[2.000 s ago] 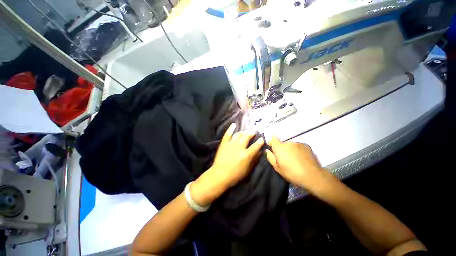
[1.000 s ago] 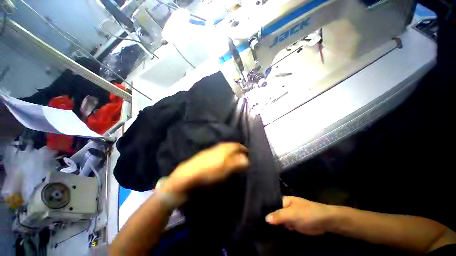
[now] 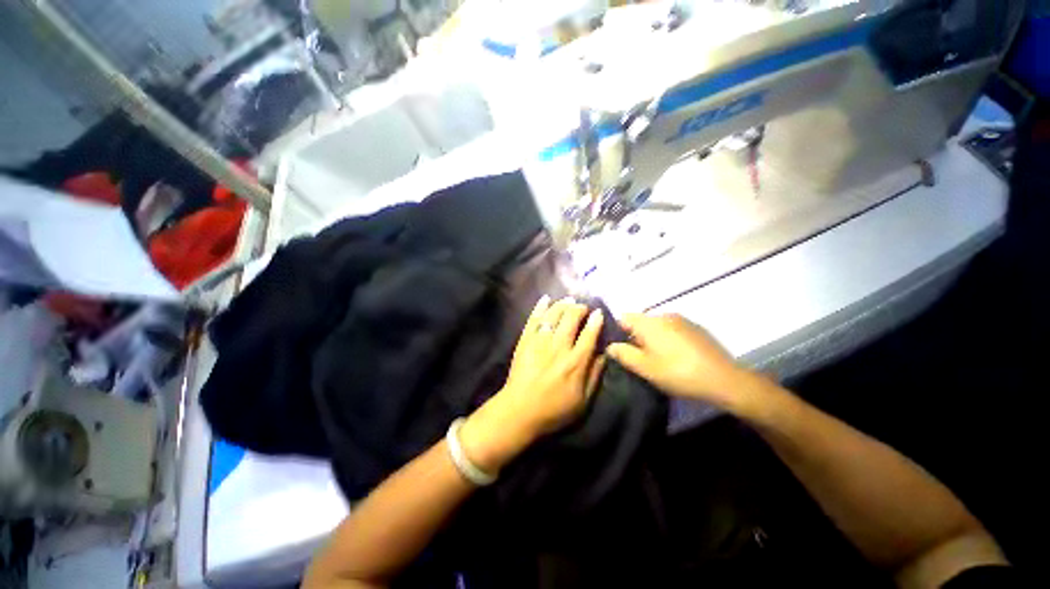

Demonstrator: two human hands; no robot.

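A black garment (image 3: 403, 311) lies bunched on the table left of the needle and hangs over the front edge. Its edge runs under the presser foot (image 3: 581, 224) of the white sewing machine (image 3: 794, 127), which has a blue stripe. My left hand (image 3: 556, 362) lies on the garment just in front of the needle, fingers pointing at it. My right hand (image 3: 668, 359) pinches the garment edge close beside my left fingertips. The cloth between the fingertips and the needle is partly lost in glare.
The white table (image 3: 852, 282) has a ruler-marked front edge. A second, cream machine (image 3: 86, 443) with a round handwheel stands at the far left. White paper (image 3: 98, 247) hangs above it. Red and black material (image 3: 198, 239) lies behind a slanting rail.
Since one second ago, both hands have come forward to the cloth near the needle. My right hand has moved up from the lower part of the hanging garment. The camera view has shifted too.
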